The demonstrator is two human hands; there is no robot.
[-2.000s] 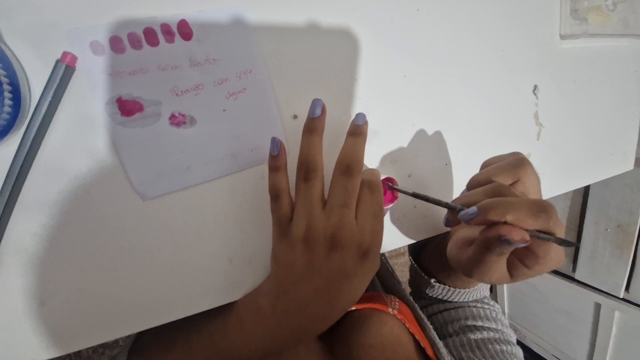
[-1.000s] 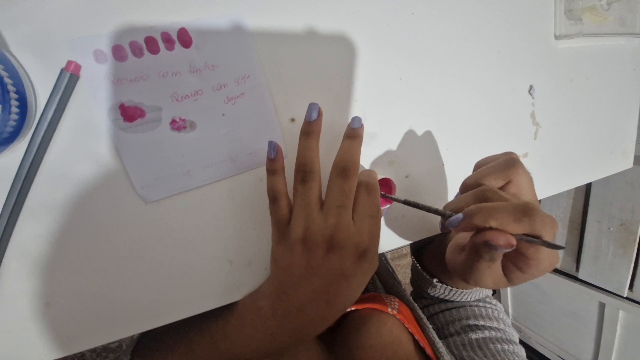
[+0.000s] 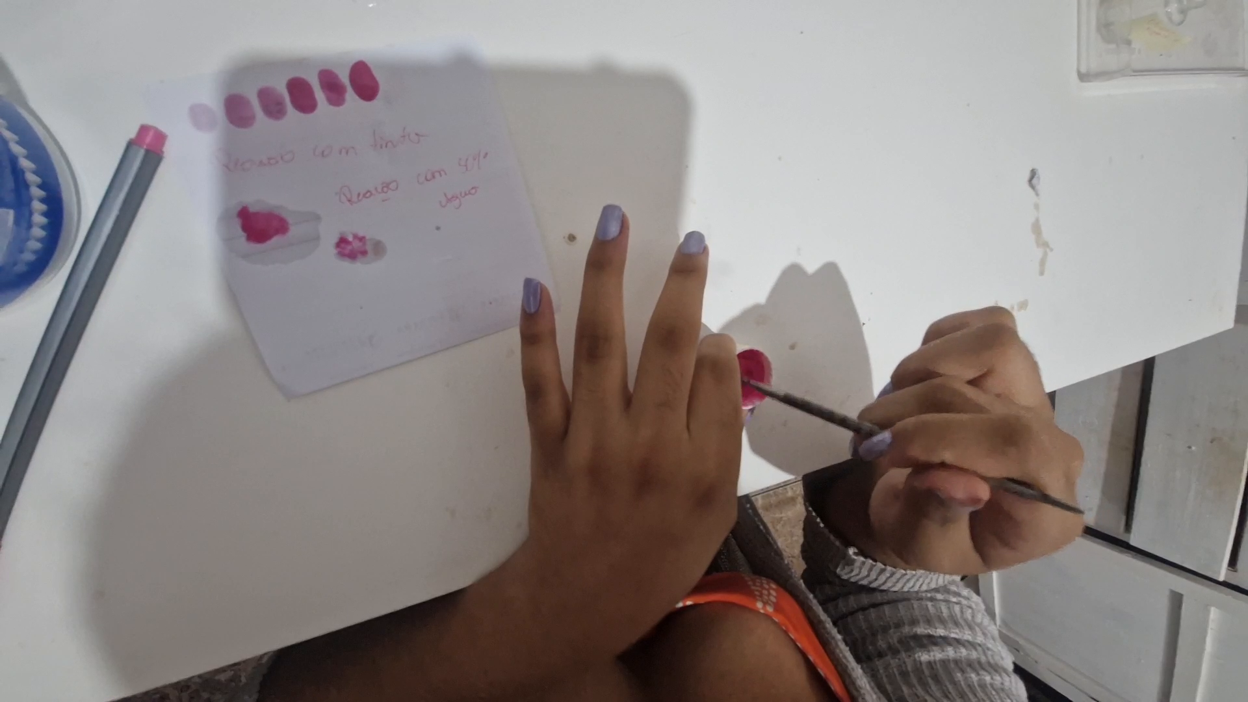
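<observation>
My left hand (image 3: 634, 439) lies back up over the white table, three fingers spread and the index finger bent. Beside that bent finger is a small round container of pink paint or pigment (image 3: 755, 377), partly hidden by the hand; the thumb is out of sight and may be holding it. My right hand (image 3: 975, 439), in a grey ribbed sleeve, grips a thin dark metal tool (image 3: 814, 409), its tip in the pink. A white paper sheet (image 3: 390, 322) with pink oval swatches, smears and handwriting lies left of my left hand.
A grey felt-tip pen with a pink end (image 3: 83, 283) lies at the left, near a blue round container (image 3: 29, 205). A clear plastic box (image 3: 1160, 63) stands at the top right. The white table's edge (image 3: 1150, 353) runs past my right hand; white panelled furniture (image 3: 1082, 604) is beyond it.
Both hands keep nearly the same places. The tool's angle has shifted slightly, with its tip still at the pink.
</observation>
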